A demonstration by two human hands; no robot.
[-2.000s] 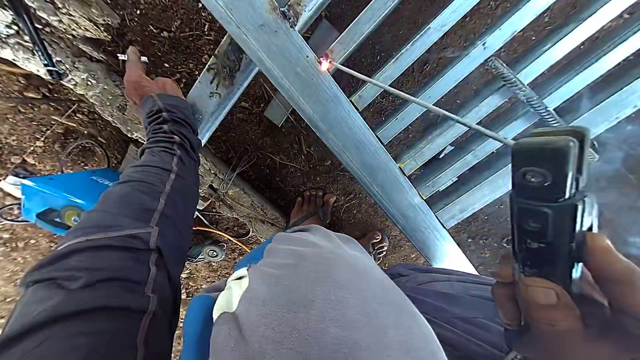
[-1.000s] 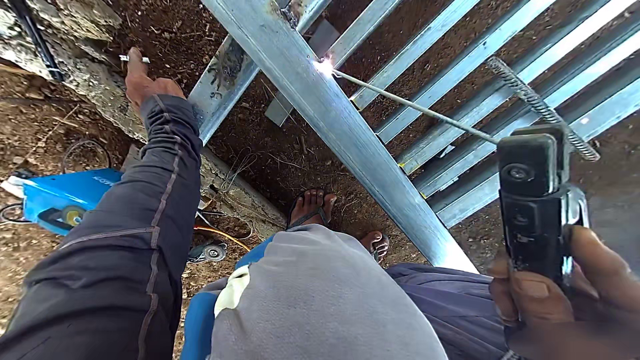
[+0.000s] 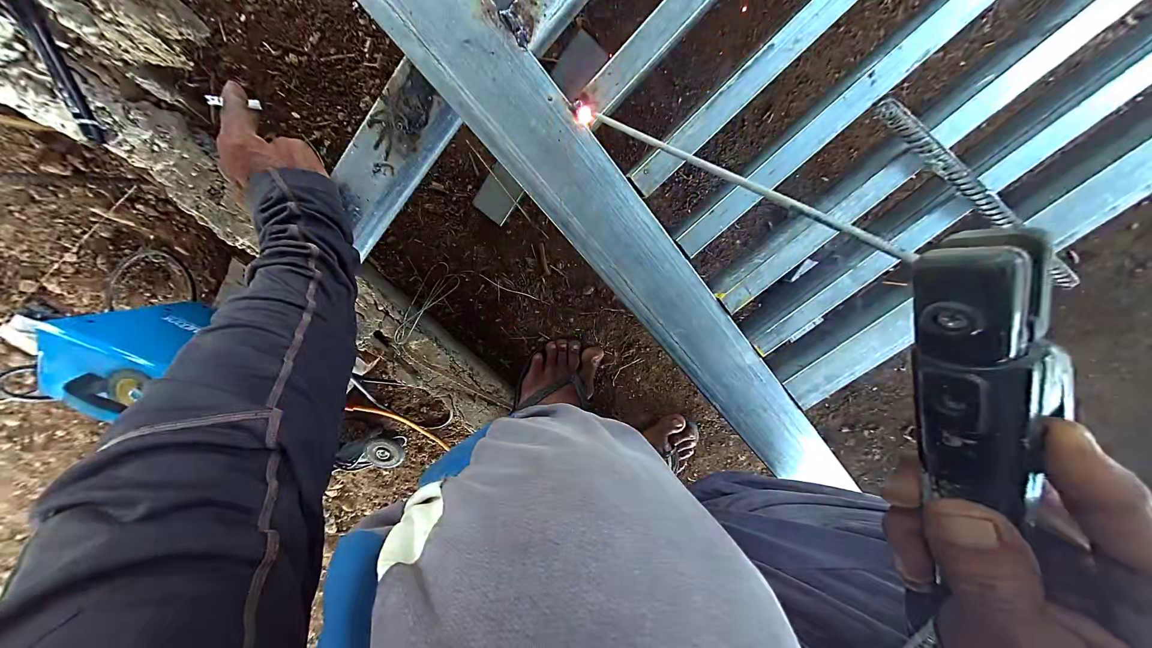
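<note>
My right hand [image 3: 1008, 540] grips a black electrode holder [image 3: 976, 360] at the lower right. From its jaws a coated welding rod [image 3: 756, 189] runs up and left to a small red-white glow [image 3: 583, 114] on the edge of a wide steel tube [image 3: 576, 189], by the end of a slat. Several parallel metal slats [image 3: 774, 180] meet that tube. At the upper left my left hand [image 3: 256, 144] is beside a metal crosspiece [image 3: 396, 153], with one finger stretched out and the others curled; its underside is hidden. A small white item [image 3: 232, 103] lies at that finger, perhaps wrapped round it.
A blue machine [image 3: 117, 351], likely a welder, sits on the ground at the left. Near it are an angle grinder [image 3: 373, 452], cables and a concrete edge [image 3: 432, 346]. A ribbed steel bar [image 3: 972, 180] lies across the slats. My sandalled feet [image 3: 558, 373] are below the frame.
The glow at the rod's tip has dimmed from the bright white of a second ago. My right hand and the holder have shifted slightly. My left hand has stayed where it was.
</note>
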